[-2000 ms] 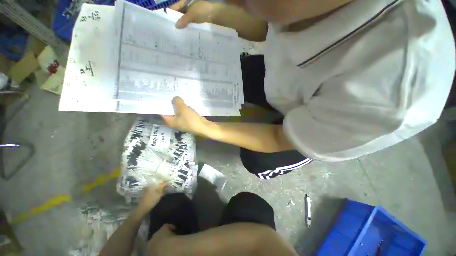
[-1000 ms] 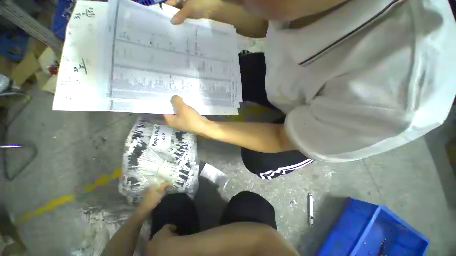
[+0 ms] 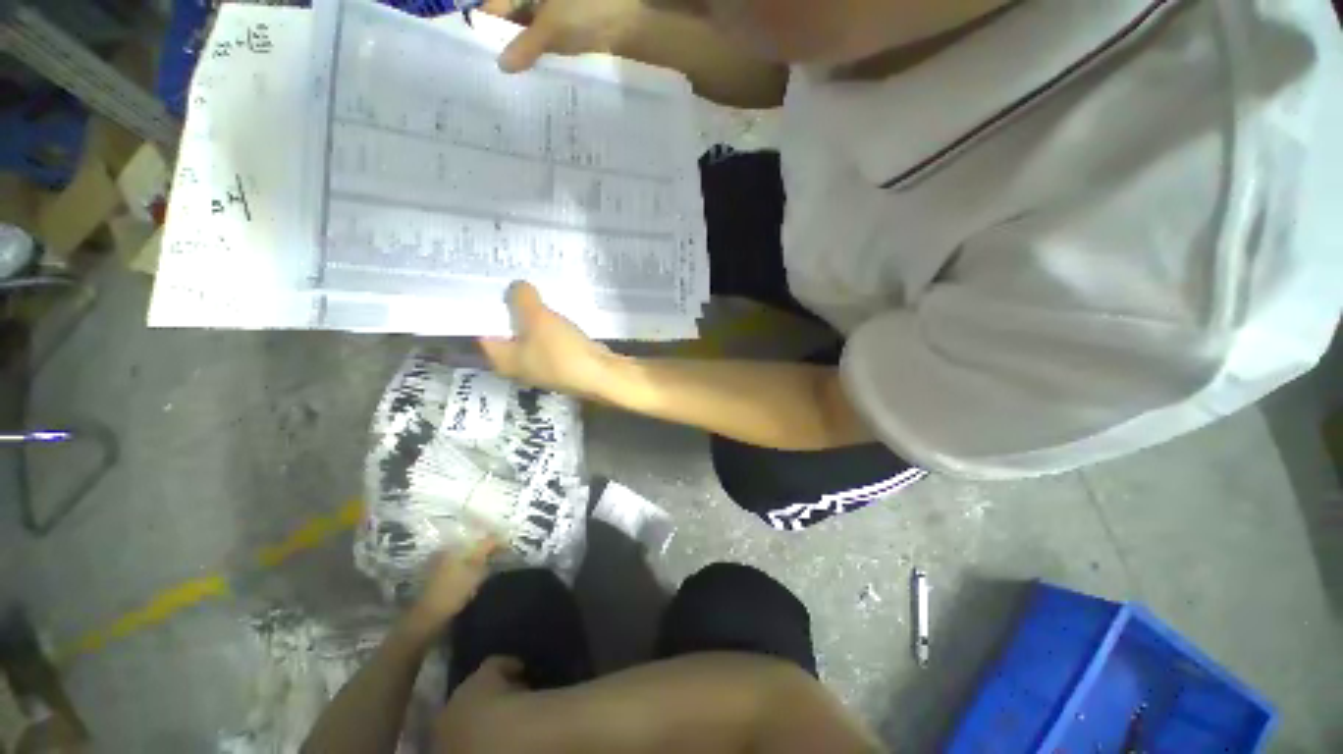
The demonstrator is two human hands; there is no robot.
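A clear plastic bag (image 3: 474, 474) packed with white and black pieces stands on the floor, with a white handwritten label on it. My left hand (image 3: 460, 578) is at its near edge, with the fingertips closed on the plastic. My right hand (image 3: 494, 681) lies low by my left knee, mostly hidden by my forearm, and its grip cannot be seen. A second person holds printed count sheets (image 3: 501, 177) over a larger white sheet (image 3: 228, 192), above the far side of the bag.
A small white slip (image 3: 633, 516) and a pen-like stick (image 3: 921, 616) lie on the floor. A blue crate (image 3: 1127, 692) is at the lower right. The second person's pale shirt (image 3: 1075, 251) fills the upper right. A flatter bag (image 3: 295, 678) lies at lower left, near a yellow line (image 3: 184, 597).
The sheets have shifted slightly left and tilted a little. The bag and floor items appear slightly further right in view. My hands keep the same places.
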